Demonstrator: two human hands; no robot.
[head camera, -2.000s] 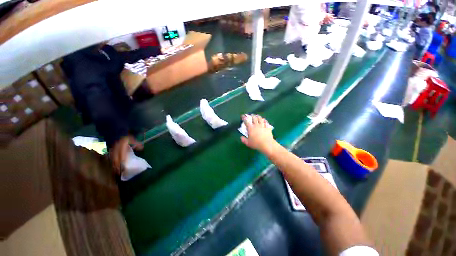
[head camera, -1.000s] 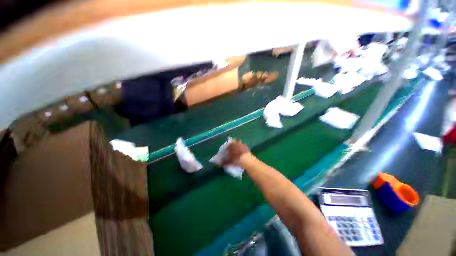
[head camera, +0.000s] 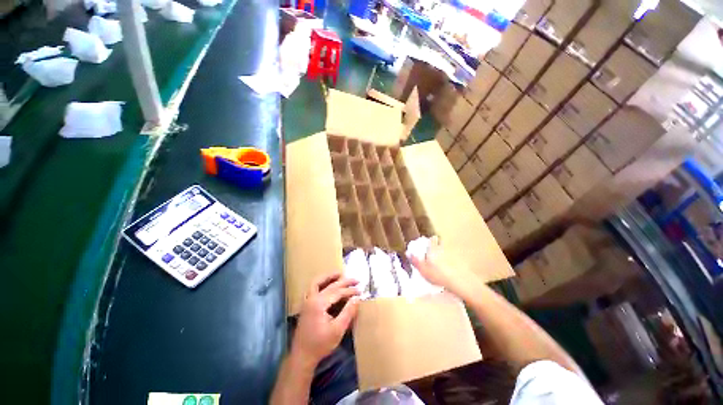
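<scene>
The open shipping carton stands beside the dark table with its flaps spread. Its brown divider shows empty cells in the far and middle parts. White wrapped pieces stand side by side in the near row. My right hand is at the near right of the carton, with its fingers on a wrapped piece. My left hand is at the near left corner, fingers bent and apart beside the leftmost piece; whether it touches the piece is unclear.
A calculator and an orange and blue tape dispenser lie on the dark table. The green belt at the left carries white pieces. Stacked cartons stand at the right, a red stool behind.
The view has swung right from the belt to the carton. My right hand, earlier over a wrapped piece on the belt, is now inside the carton. My left hand has come into view.
</scene>
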